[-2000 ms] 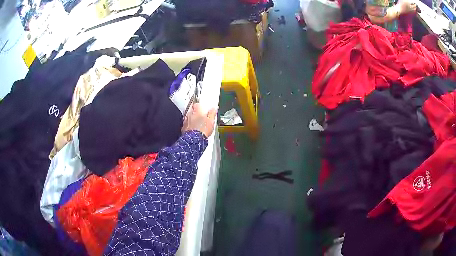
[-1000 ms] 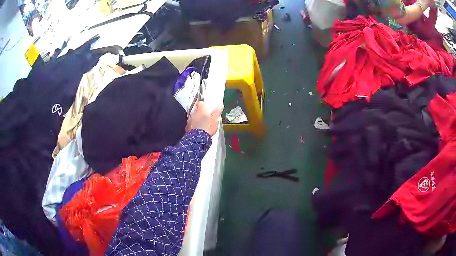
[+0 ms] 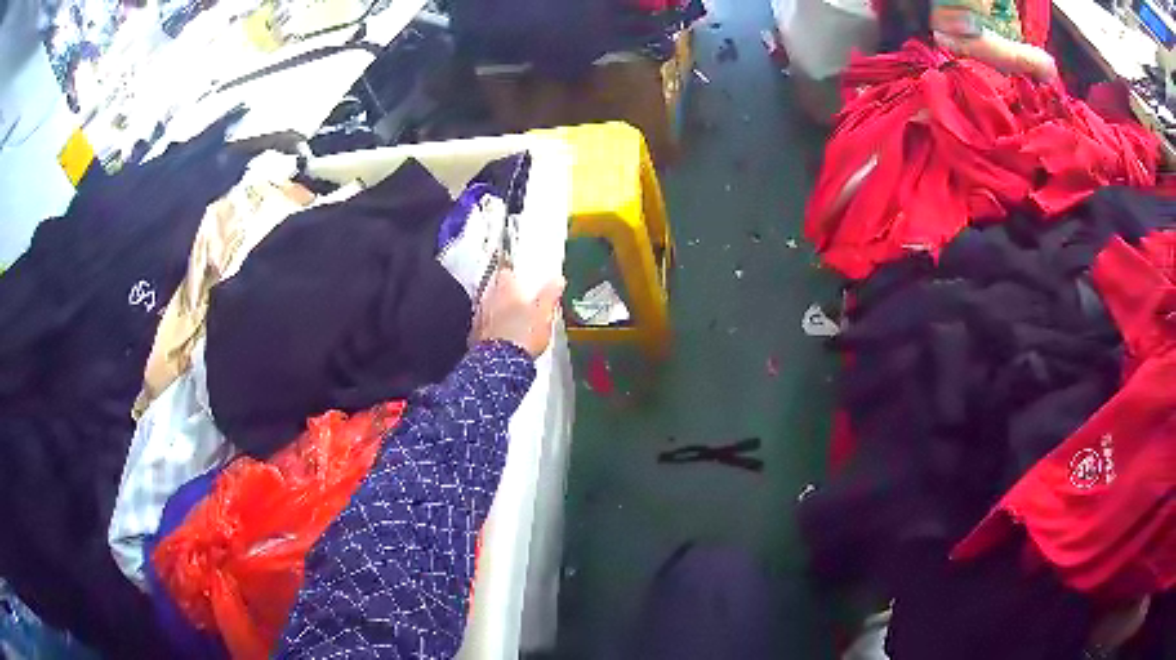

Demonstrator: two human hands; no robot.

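My left hand point(image 3: 519, 312), in a dark blue sleeve with a white line pattern, grips the right rim of a large white plastic bin point(image 3: 548, 206). In the bin lie a black cloth point(image 3: 335, 303), a crumpled orange-red plastic bag point(image 3: 271, 516) and pale cloth point(image 3: 168, 458). A purple and white item point(image 3: 475, 242) lies beside my fingers, inside the rim. My fingertips are partly hidden. I cannot make out my right hand; a dim brownish patch at the lower right edge is too unclear to name.
A yellow stool point(image 3: 619, 194) stands right of the bin. Red garments point(image 3: 941, 155) and black garments point(image 3: 1006, 348) are heaped at right. A crossed black strip point(image 3: 712, 453) lies on the green floor point(image 3: 684, 387). Another person's arm point(image 3: 999, 52) shows at upper right.
The view has swung slightly and come back, shifting everything together. My left hand stays on the bin rim. The other person's arm at upper right has moved.
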